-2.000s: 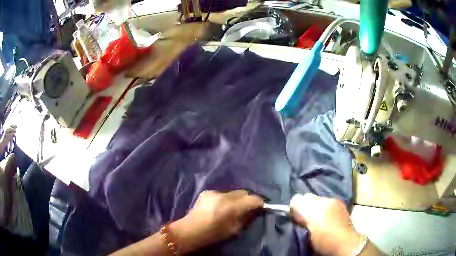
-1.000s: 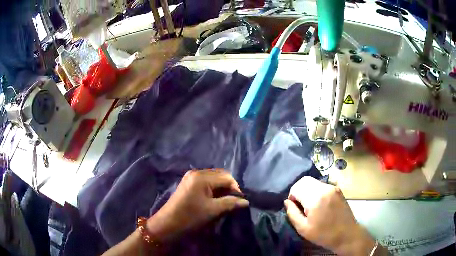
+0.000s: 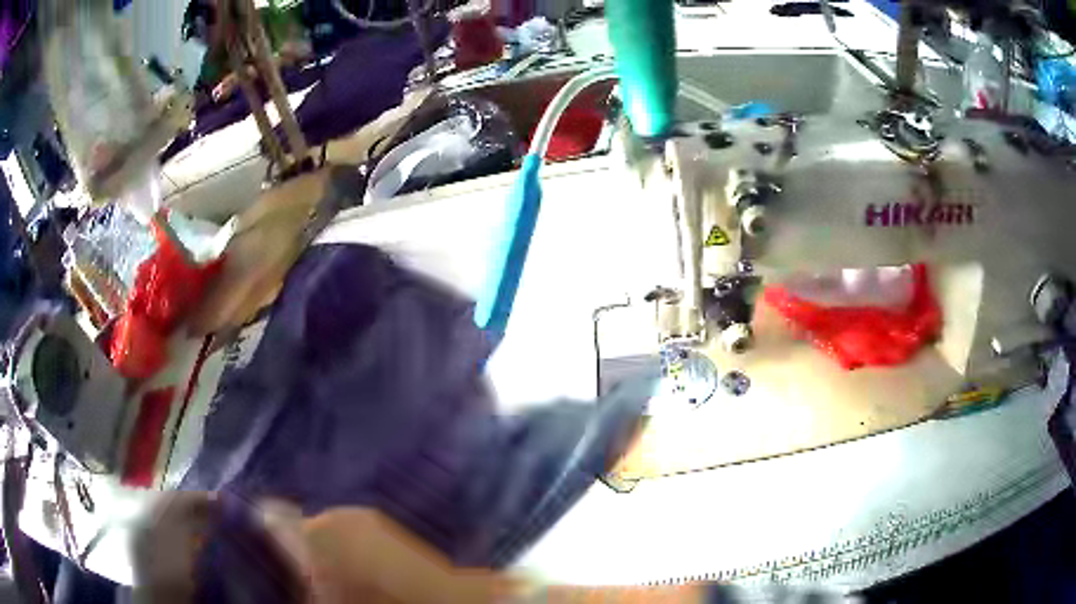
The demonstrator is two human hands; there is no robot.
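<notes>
The dark purple garment piece (image 3: 354, 378) lies crumpled and blurred left of the sewing machine (image 3: 814, 224). A paler bluish part (image 3: 549, 454) stretches towards the needle area (image 3: 696, 372). My right hand (image 3: 354, 555) is at the bottom edge, blurred, its forearm crossing leftwards, with dark cloth bunched at its fingers. A blurred skin-toned shape further left appears to be my left hand (image 3: 177, 543); its fingers cannot be made out. The presser foot area is partly covered by glare.
A blue lamp tube (image 3: 513, 242) on a pale flexible neck hangs over the table. A green tube (image 3: 643, 65) hangs above the machine head. A red bag (image 3: 867, 330) lies under the machine arm, another red bag (image 3: 153, 307) at left. A second machine end (image 3: 53, 383) stands far left.
Both hands have moved down and left. The garment piece has shifted left, away from the machine, uncovering white table beside the needle area. The view has turned to the right.
</notes>
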